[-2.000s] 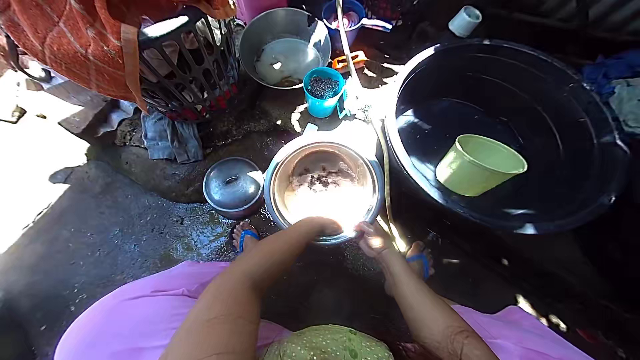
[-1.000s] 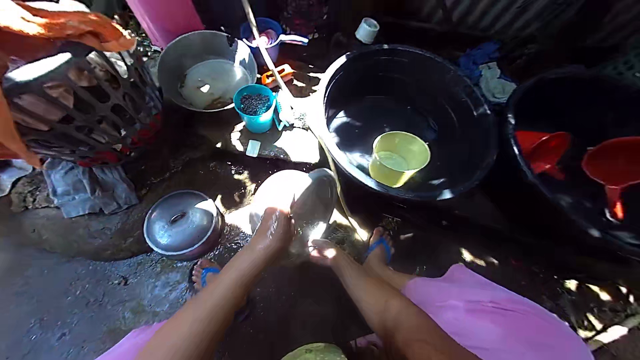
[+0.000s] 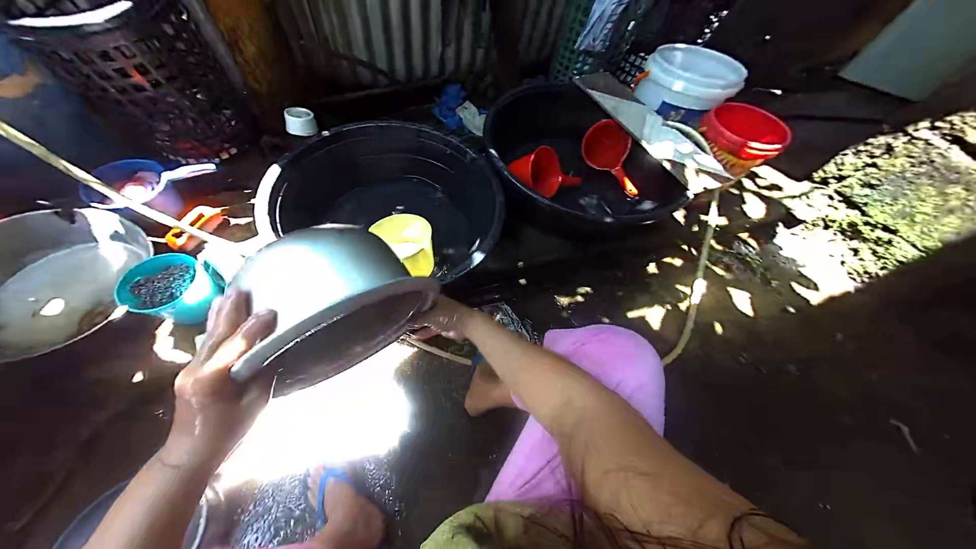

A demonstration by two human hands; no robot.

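Observation:
A metal basin (image 3: 328,267) is held tilted on its side above the wet ground, its opening facing down toward me. My left hand (image 3: 221,366) grips its rim at the left, fingers spread over the outer wall. At the right end of the rim, my right hand (image 3: 442,316) holds on, partly hidden by the basin. Behind the basin, a yellow plastic container (image 3: 408,240) sits in a large black tub (image 3: 465,191) with water. Just left of the basin stands a turquoise mug (image 3: 183,301) with dark bits inside.
A second black tub (image 3: 503,122) holds red dippers (image 3: 606,145). Beyond it stand a white bucket (image 3: 690,80) and a red pail (image 3: 747,130). A large metal pan (image 3: 126,229) lies at the left, near a blue container (image 3: 114,171). A hose (image 3: 698,290) runs over the ground.
The basin, upright with dark bits inside two seconds ago, has been lifted and tipped over. Both hands have stayed on it. The view has swung far to the right.

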